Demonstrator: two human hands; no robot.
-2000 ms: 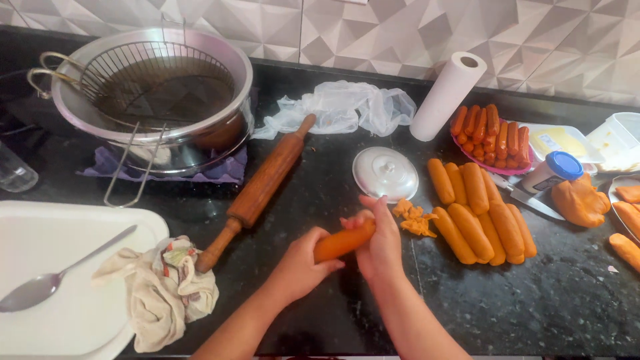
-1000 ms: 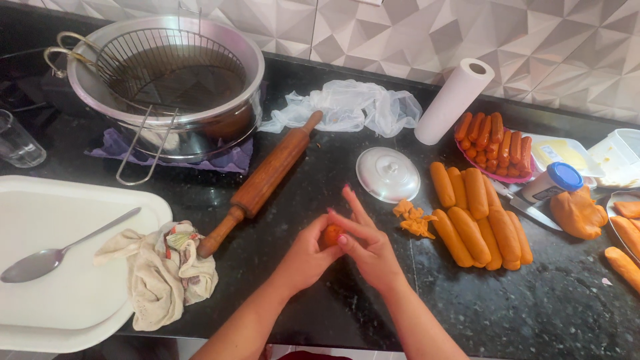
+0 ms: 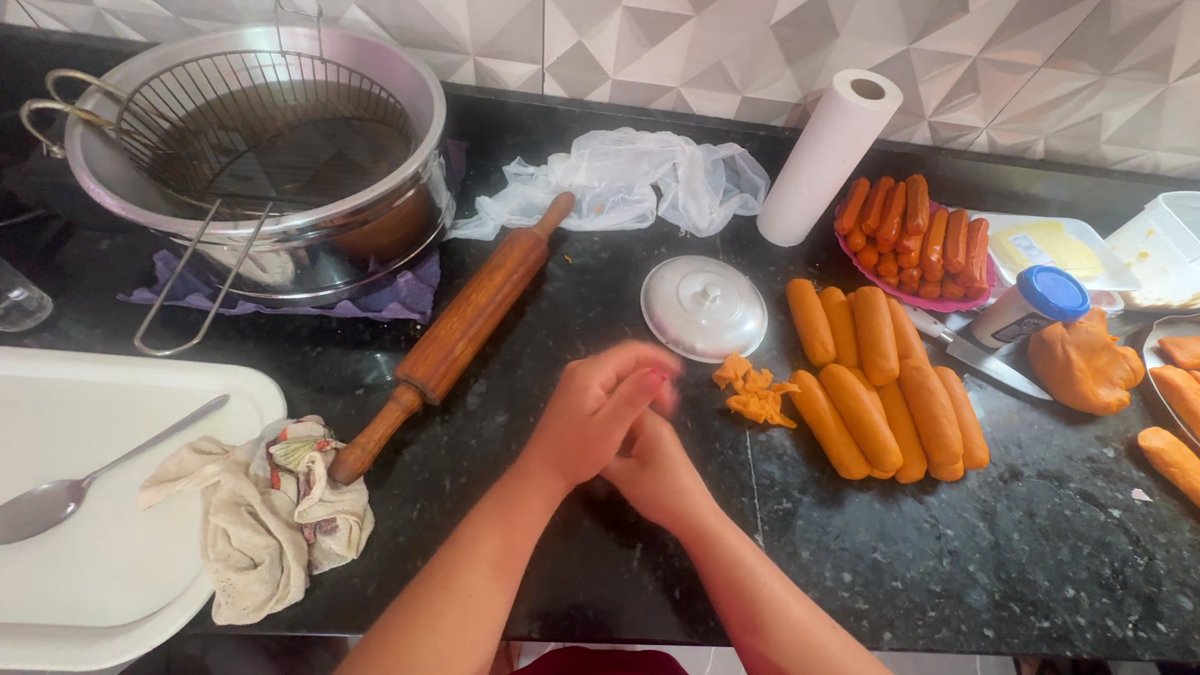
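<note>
My left hand (image 3: 595, 403) is cupped over my right hand (image 3: 656, 459) above the dark granite counter; the palms are pressed together and hide whatever lies between them. Just right of them are orange dough scraps (image 3: 753, 392) and a round aluminium lid (image 3: 704, 307). Beyond the scraps, several smooth orange dough rolls (image 3: 886, 375) lie stacked side by side. A wooden rolling pin (image 3: 473, 314) rests diagonally to the left, its near handle on a crumpled cloth (image 3: 262, 516). Farther right sits a lump of orange dough (image 3: 1086, 364).
A large metal pot (image 3: 427, 112) of dark liquid holds a wire basket. Left are a white tray (image 3: 112, 375) and spoon (image 3: 47, 511). Toward the back stand a paper towel roll (image 3: 825, 159), a pink plate of sausages (image 3: 919, 244), a knife (image 3: 994, 366) and a blue-lidded container (image 3: 1031, 305).
Two seconds ago an orange dough roll showed between my hands, and one second ago only its end did. Now my hands are closed together and no dough shows between them.
</note>
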